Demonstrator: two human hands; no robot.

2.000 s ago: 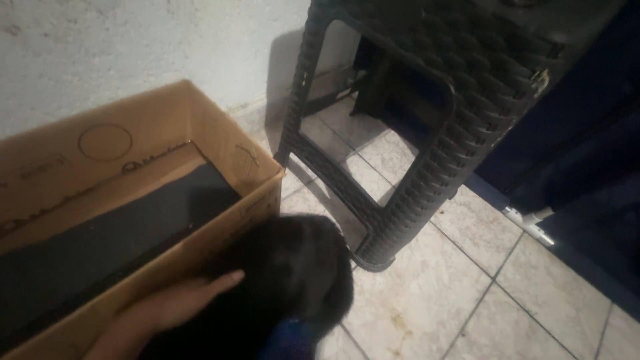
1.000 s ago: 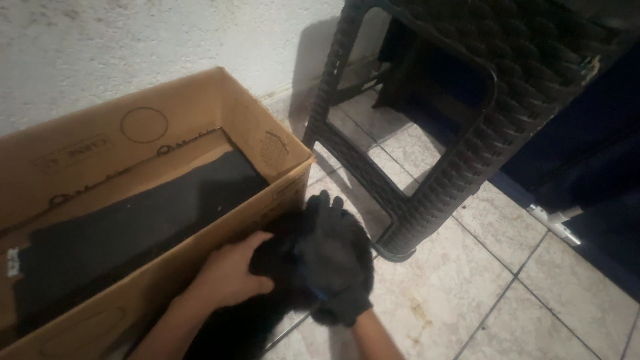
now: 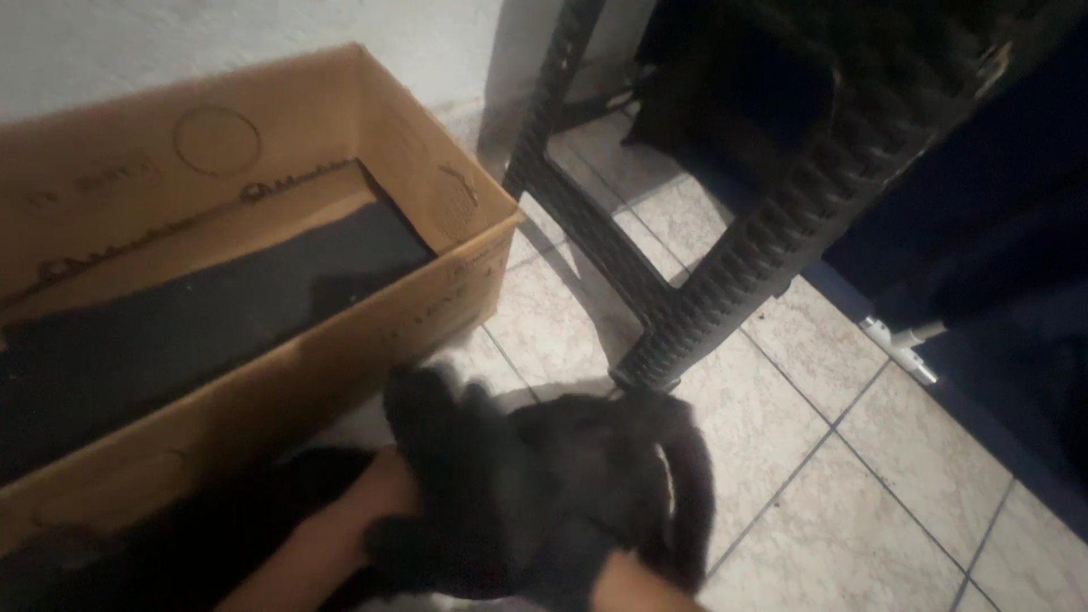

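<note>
My right hand wears a dark knit glove and reaches in from the bottom, its fingers blurred and pointing up and left, the thumb apart from them. From the lower left comes my left hand, with a bare wrist; its fingers are hidden behind or against the dark glove. The two hands overlap, and what the left fingers touch cannot be told. Just behind and right of them lies a black fabric thing with a curved dark band at its right edge. An open cardboard box stands to the left of both hands.
Inside the box lies a flat black panel. A black woven-pattern plastic stool stands beyond the hands. A white wall is behind the box. Right of the stool are a dark blue surface and a small white fitting on the tiled floor.
Two seconds ago only my bare left hand showed plainly. The gloved right hand was then raised beside it, and now the two overlap, with the left fingers hidden.
</note>
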